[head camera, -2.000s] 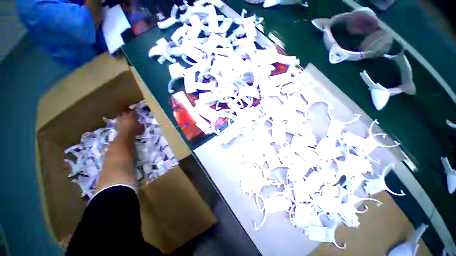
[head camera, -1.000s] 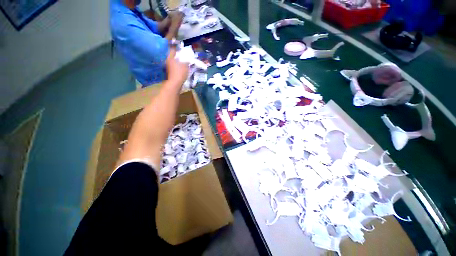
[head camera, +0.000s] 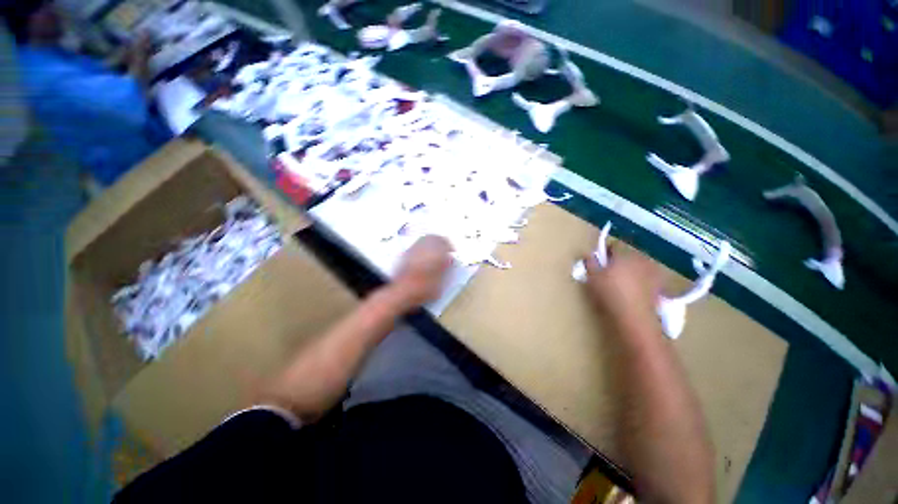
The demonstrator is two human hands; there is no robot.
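Note:
My left hand (head camera: pixel 425 268) is blurred at the near edge of the pile of small white yokes (head camera: pixel 443 187), over the white sheet (head camera: pixel 345 221). Its fingers are bunched and I cannot tell if they hold anything. My right hand (head camera: pixel 620 281) is over the cardboard work pad (head camera: pixel 532 335), with its fingers on a small white piece (head camera: pixel 594 258) that sticks out past the fingertips. A white headband (head camera: pixel 674 313) lies on the pad just right of this hand, partly hidden by it.
An open carton (head camera: pixel 197 379) with white parts stands at the left. Several white headbands, one at the right (head camera: pixel 822 221), lie on the green belt (head camera: pixel 630 128). Red print (head camera: pixel 292 182) shows under the pile. A person in blue (head camera: pixel 84 108) is at upper left. Another carton is at lower right (head camera: pixel 876 453).
The view has swung right. My left hand has left the person's side and the carton and is now at the pile. My right hand has come into view over the pad.

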